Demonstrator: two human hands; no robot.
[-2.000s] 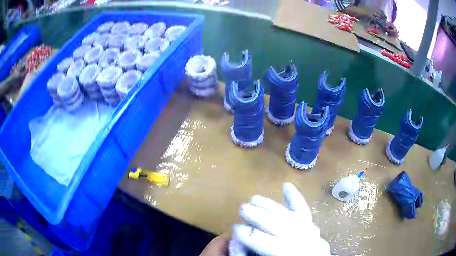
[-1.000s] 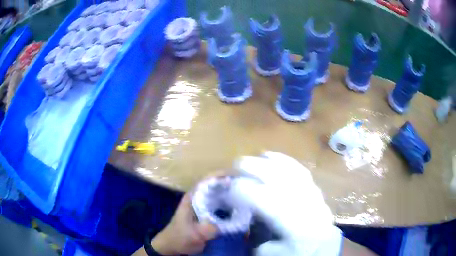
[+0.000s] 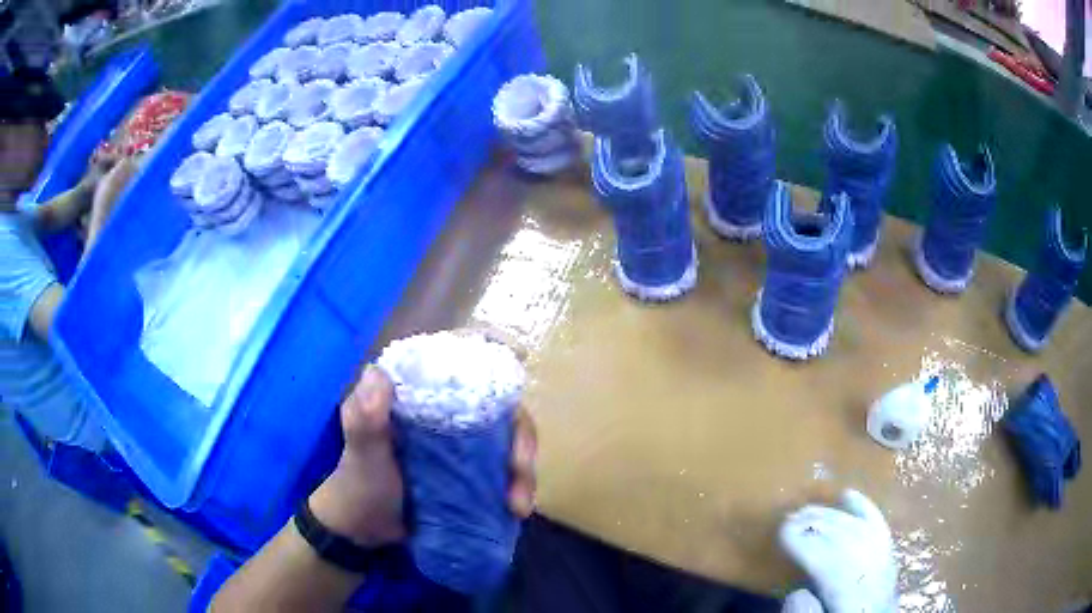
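Note:
My bare left hand (image 3: 365, 461), with a black wristband, holds a blue tube part (image 3: 461, 503) upright at the lower centre. A pale fluffy ring trim (image 3: 449, 381) sits on the tube's top end. My gloved right hand (image 3: 838, 545) is at the lower right, apart from the tube, cut off by the bottom edge. I see nothing in it, its fingers partly curled. A white glue bottle (image 3: 901, 414) with a blue tip stands beyond it. A loose blue tube (image 3: 1044, 441) lies to its right.
Several blue tubes (image 3: 800, 281) stand on pale rings along the back of the brown board (image 3: 647, 443). Stacked rings (image 3: 534, 120) stand beside a large blue bin (image 3: 317, 293) holding rows of rings. A person (image 3: 36, 299) is at the far left. A green barrier runs behind.
My gloved right hand has left the ring and moved right. My left hand has raised the tube, ring end up. The view has shifted left, bringing a person into sight.

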